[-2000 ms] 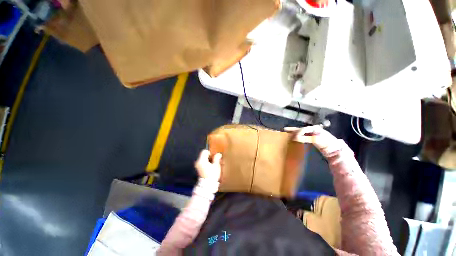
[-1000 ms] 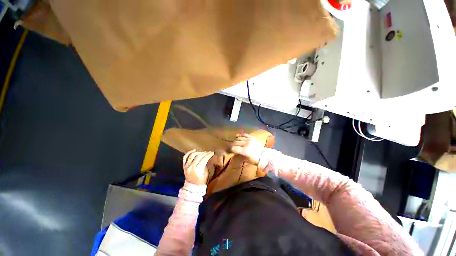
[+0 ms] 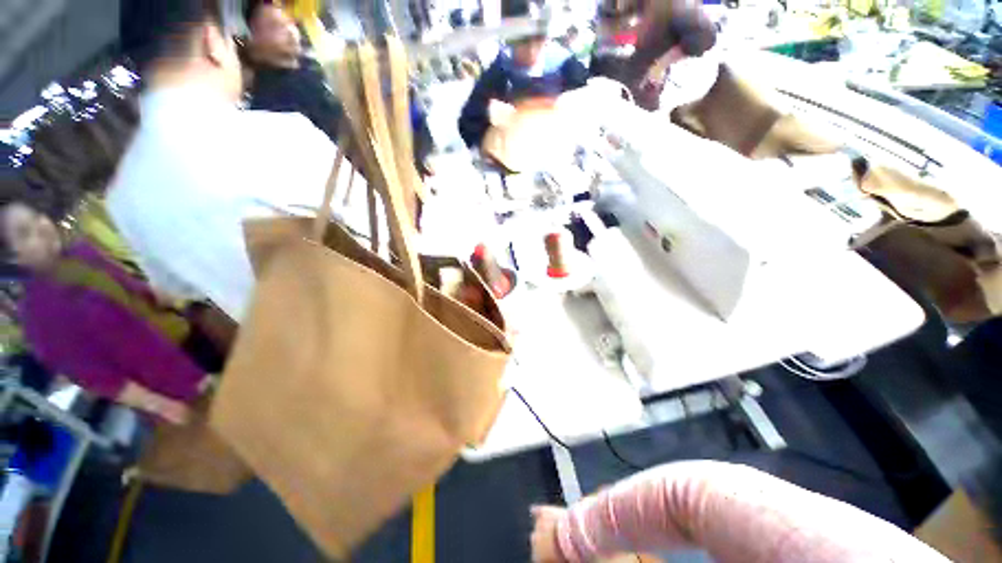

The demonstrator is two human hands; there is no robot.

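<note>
A brown tote bag (image 3: pixel 341 385) with an open top and long upright handles (image 3: pixel 379 143) hangs or is held close in front, left of centre. My right hand (image 3: pixel 546 536) is at the lower edge of the picture, cut off and blurred at the end of a pink sleeve; its fingers and anything in them cannot be made out. My left hand is out of the picture. The part-sewn bag body from the lap is not in view.
A white sewing machine (image 3: pixel 676 225) stands on a white table (image 3: pixel 857 313) with thread cones (image 3: pixel 556 255). Several people stand or sit beyond, one in white (image 3: pixel 209 165), one in purple (image 3: pixel 99 319). Brown pieces (image 3: pixel 934 236) lie at the right. A black cable hangs below the table.
The view has tilted up to the machines and people. The tote's open top and handles now show. The lap, the worked piece and my left hand have left the picture.
</note>
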